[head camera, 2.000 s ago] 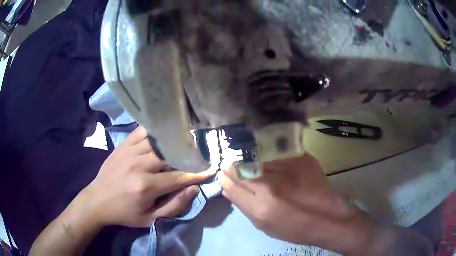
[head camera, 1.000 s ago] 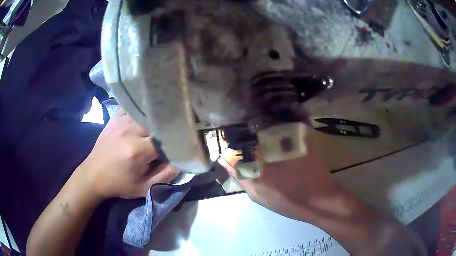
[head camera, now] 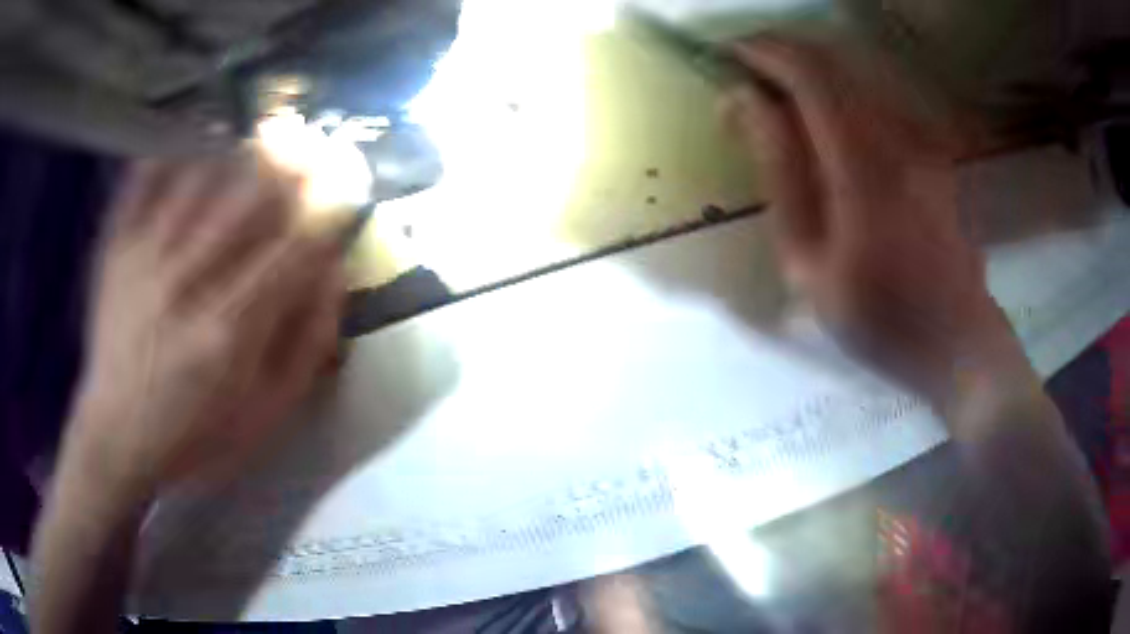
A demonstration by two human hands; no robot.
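My left hand (head camera: 205,322) is blurred at the left, its fingertips in the bright light by the presser foot area (head camera: 291,118); whether it grips anything cannot be told. My right hand (head camera: 867,223) is blurred over the right part of the yellowish machine bed (head camera: 669,161), fingers curled. A dark narrow shape lies by its fingertips; I cannot tell what it is or whether it is held. Dark cloth (head camera: 25,322) shows at the far left edge, behind my left hand. The grey-blue cloth cannot be made out.
The white table (head camera: 558,384) lies in front of the bed, with a printed measuring scale (head camera: 595,495) along its curved front edge. A dark opening (head camera: 403,297) shows in the bed's front seam. Red patterned material (head camera: 929,557) is below the table at the right.
The view has shifted, so the machine head now shows only partly at the top. My right hand has left the needle area and moved right. My left hand has moved too, and the grey-blue cloth is gone from view.
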